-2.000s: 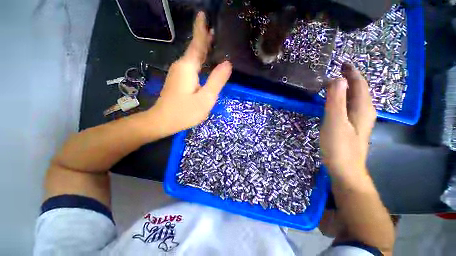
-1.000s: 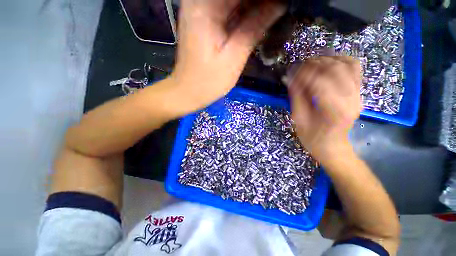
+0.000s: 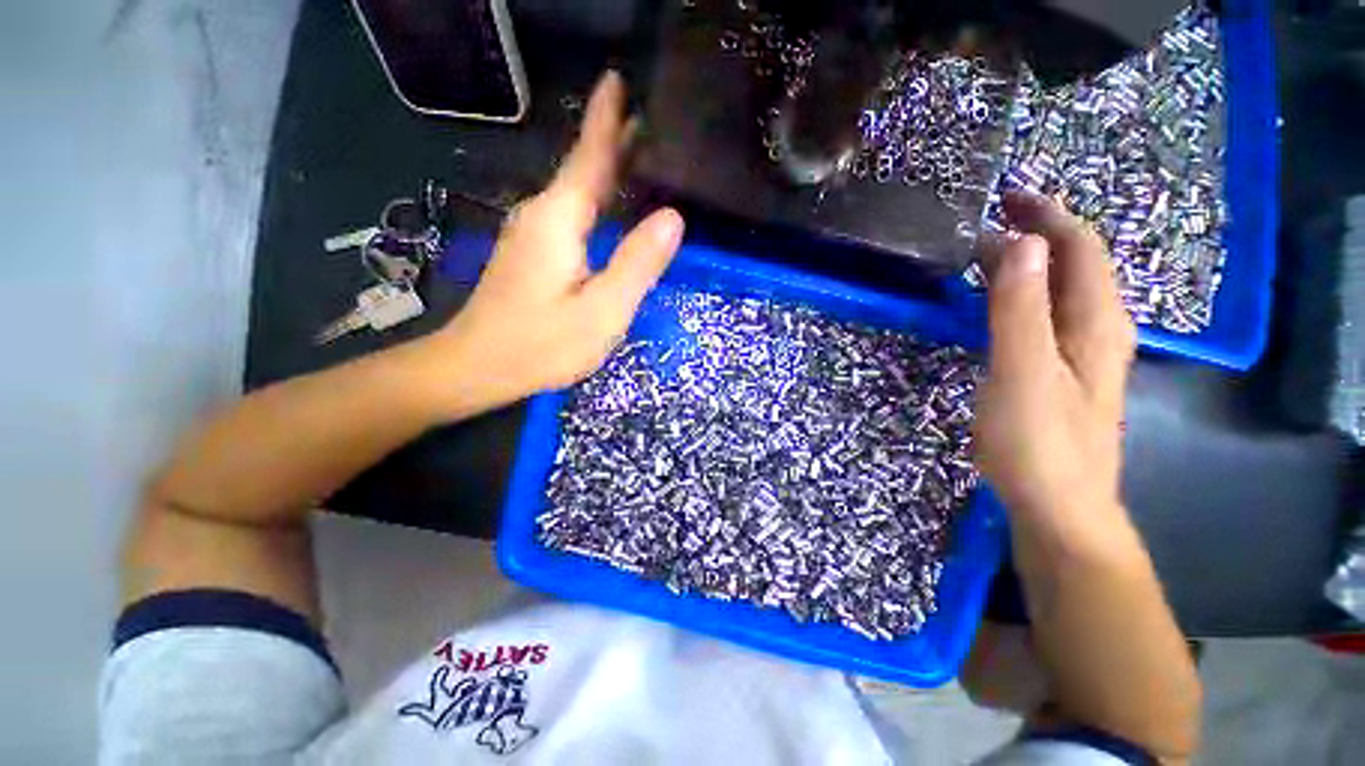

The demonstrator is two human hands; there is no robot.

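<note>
The near blue parts tray [image 3: 734, 629] lies in front of my body, full of short shiny metal sleeves [image 3: 749, 464]. My left hand [image 3: 562, 285] is over the tray's upper left corner, thumb and fingers apart, with nothing visible in it. My right hand [image 3: 1055, 359] is over the tray's right edge, fingers pointing up and bent; whether a small part is between them cannot be told. The dark machine base plate [image 3: 704, 150] lies beyond the tray, with small metal rings [image 3: 936, 120] scattered on it. A rounded dark post [image 3: 820, 142] on it is blurred.
The far blue tray [image 3: 1246, 225] with sleeves is at the upper right, beside the base. A smartphone [image 3: 446, 53] is at the upper left. Keys on a ring [image 3: 386, 285] lie left of my left hand. Clear packaging or tubs [image 3: 1347, 329] show at the right edge.
One second ago both hands were close together over the base. Now they are drawn back and spread apart, left hand to the left, right hand to the right, much as two seconds ago.
</note>
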